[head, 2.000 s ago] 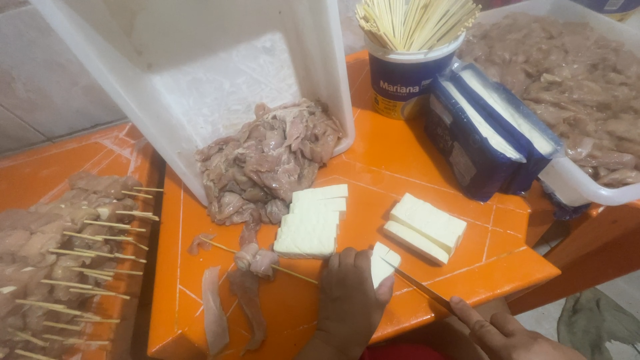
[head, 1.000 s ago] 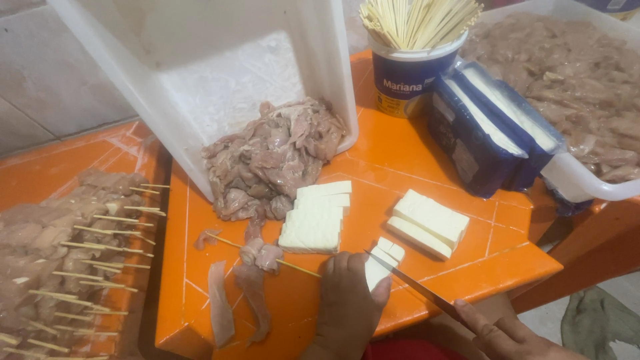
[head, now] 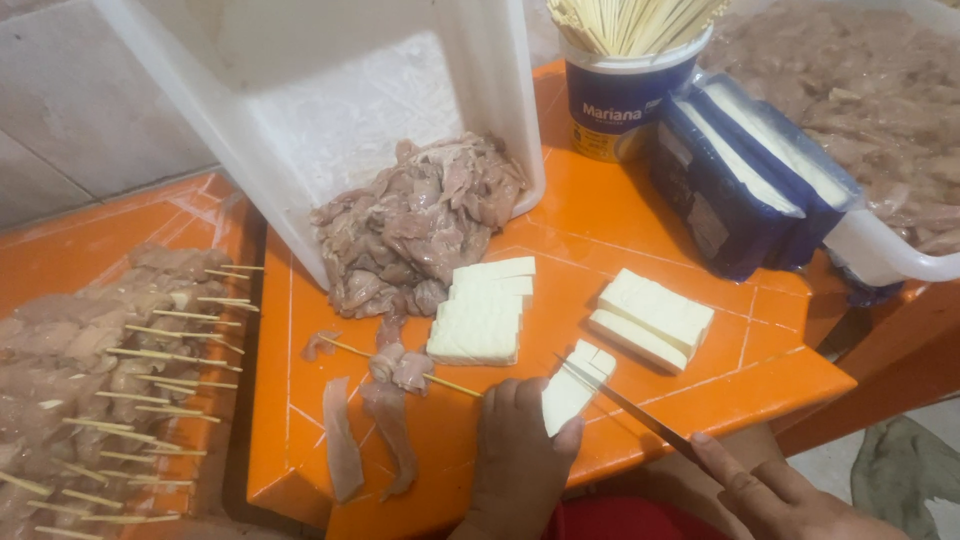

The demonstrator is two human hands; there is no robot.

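My left hand [head: 521, 450] grips a small block of white cheese [head: 564, 397] on the orange table, with cuts across its far end. My right hand [head: 772, 487] holds a knife [head: 637, 416], its blade lying across that block. Left of the block is a stack of cheese slices [head: 480, 319]; to the right lies a larger cheese block [head: 656, 311] with a slab split along its near side. A wooden skewer [head: 456, 386] with meat pieces threaded on it lies by my left hand, beside loose meat strips [head: 343, 442].
A tilted white plastic bin [head: 529, 150] holds raw meat [head: 427, 225]. Behind are a blue tub [head: 626, 97] of skewers and blue cheese packages [head: 727, 180]. A container of meat [head: 862, 90] stands at the right. Meat skewers [head: 97, 360] are piled on the left orange surface [head: 45, 262].
The small cheese block shows more cut lines at its far end than two seconds ago. The knife blade has shifted slightly over it. My left hand still holds the block.
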